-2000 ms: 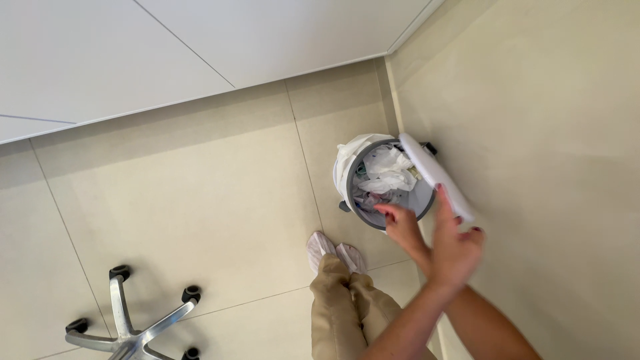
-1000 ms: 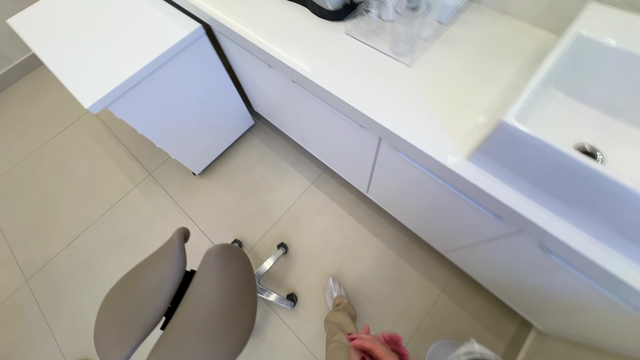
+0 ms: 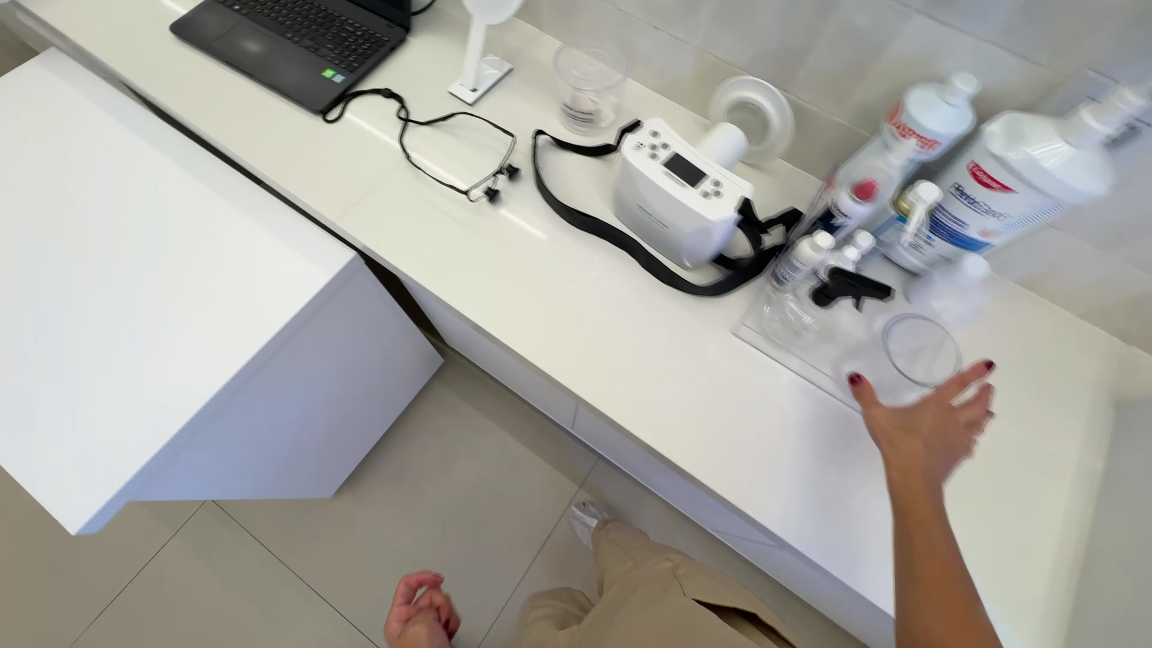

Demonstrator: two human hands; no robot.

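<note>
My right hand (image 3: 931, 423) reaches over the white counter with thumb and fingers spread, right beside a clear round cup (image 3: 922, 349) on a transparent tray (image 3: 792, 364); nothing is in its grasp. Low in the view, my left hand (image 3: 421, 612) hangs over the floor with its fingers curled; whether it holds anything cannot be told. On the tray stand small white-capped bottles (image 3: 801, 259), a black clip-like tool (image 3: 850, 286) and a large Colgate pump bottle (image 3: 999, 189). A white handheld device (image 3: 679, 193) with a black strap lies left of the tray.
A black laptop (image 3: 297, 45), loupe-style glasses on a cord (image 3: 459, 157), a clear container (image 3: 589, 85) and a white stand (image 3: 475, 67) are along the counter. A white cabinet top (image 3: 162, 261) juts out at the left, with a gap beside the counter.
The view has swung from the waste bin and floor up to the counter. My hands were together at the bin; now they are apart, the right one out over the counter.
</note>
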